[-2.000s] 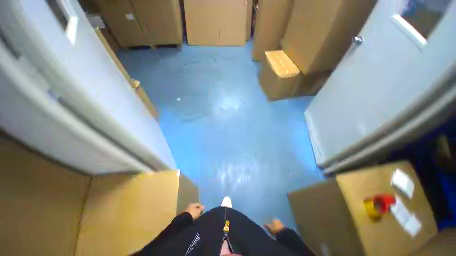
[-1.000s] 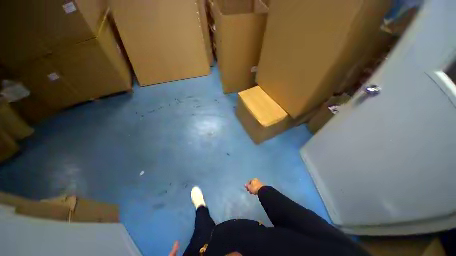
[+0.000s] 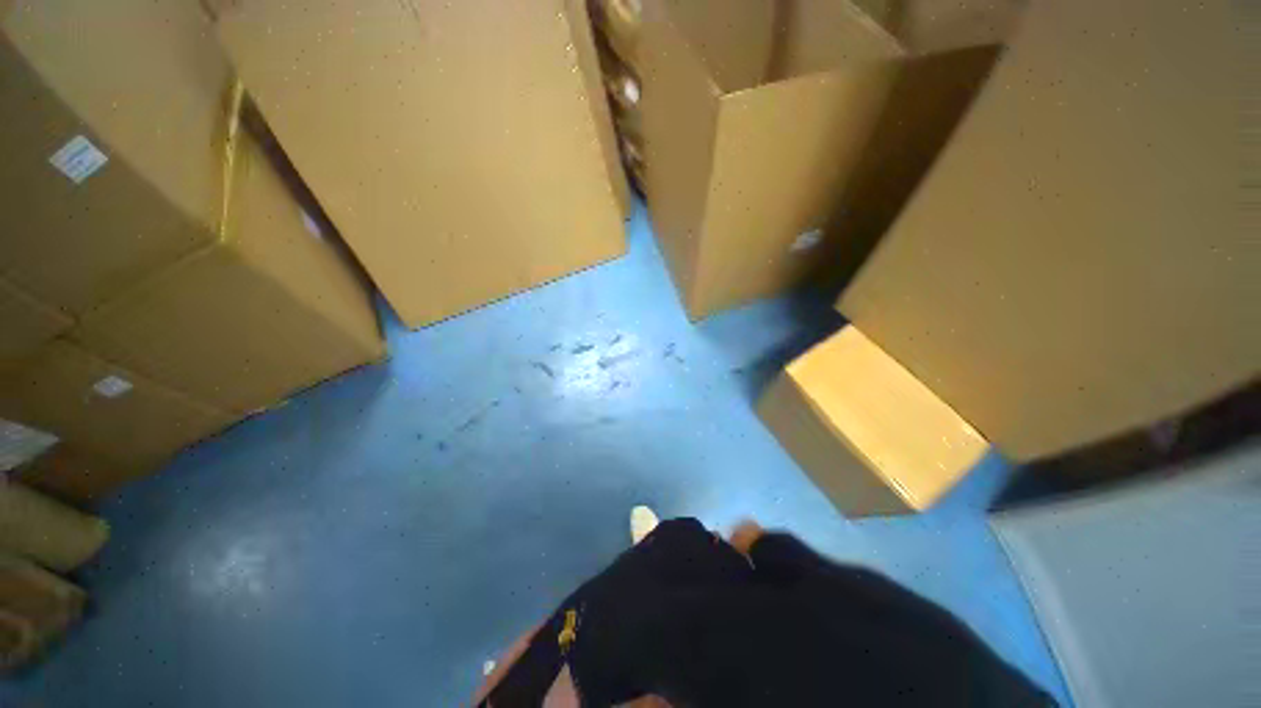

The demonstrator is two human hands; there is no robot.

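My right hand (image 3: pixel 747 537) is small and mostly hidden by the dark sleeve, low in the middle; its fingers cannot be made out. My left hand (image 3: pixel 509 665) is a blurred bit of skin beside my dark clothing at the bottom. Neither hand visibly touches a carton. The nearest thing ahead is a low closed brown box (image 3: pixel 892 415) on the floor, right of centre. Behind it stands an open tall brown carton (image 3: pixel 774 194), its inside partly in view.
A very large brown carton (image 3: pixel 1093 235) stands at the right, above a pale door (image 3: pixel 1162 595). A tall flat-faced carton (image 3: pixel 443 152) stands ahead. Stacked cartons with white labels (image 3: pixel 152 235) are at the left. Blue floor (image 3: pixel 443 512) lies between, with my white shoe tip (image 3: pixel 643 523).
I have moved forward past the doorway, and the cartons look nearer and larger. The left door is out of view. My right hand has drawn in close to my body.
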